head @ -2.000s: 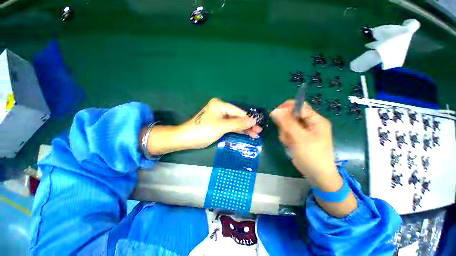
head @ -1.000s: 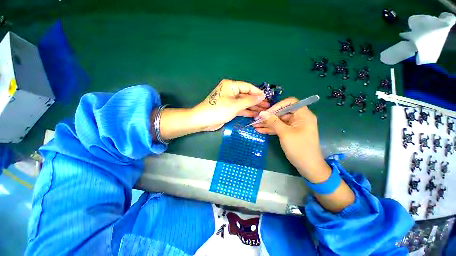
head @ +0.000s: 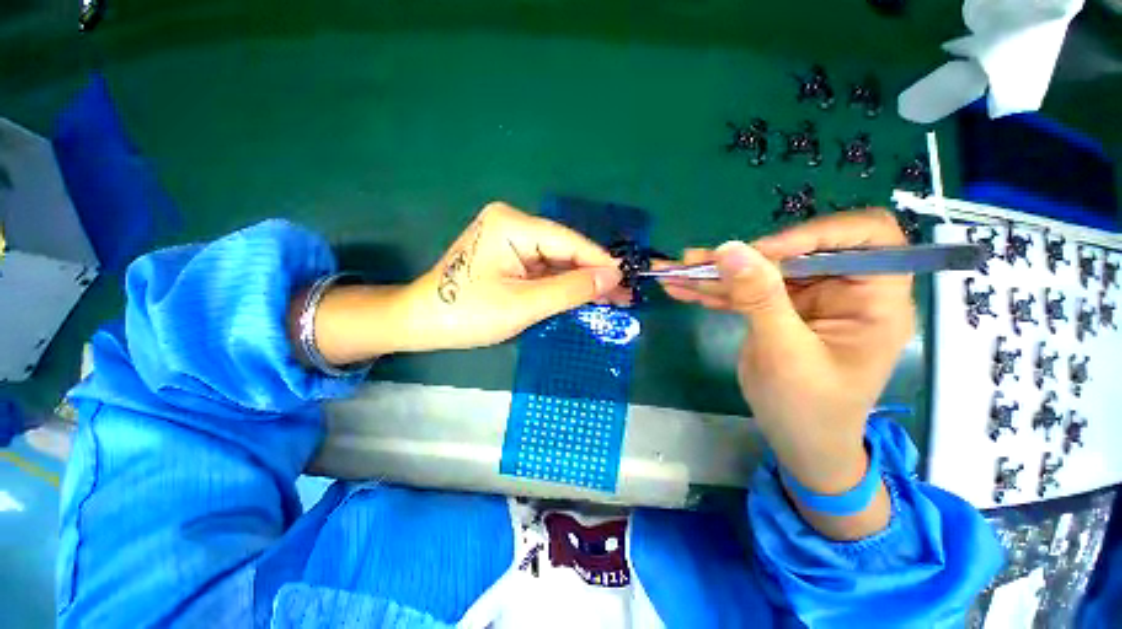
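Observation:
My left hand [head: 511,280] pinches a small black spidery part [head: 631,262] between thumb and fingertips, above the far end of the blue perforated strip [head: 566,418]. My right hand [head: 818,320] holds the silver-grey tweezers [head: 861,261] nearly level. Their tips point left and meet the black part; whether they grip anything is too small to tell. The strip lies from the green surface over the pale edge rail, with a glossy upper part. The fingers hide some of the black part.
Several black spidery parts [head: 802,144] lie in rows on the green surface [head: 369,135], more on the white tray [head: 966,430] at right. A dark blue pad [head: 1034,160] and limp white shape [head: 1024,49] lie behind it. A white-grey box [head: 43,258] and blue cloth [head: 111,178] are at left.
My right hand has turned the tweezers from slanting over the strip to nearly level, tips at the black part. My left hand still holds the part, now slightly lower and further left in view.

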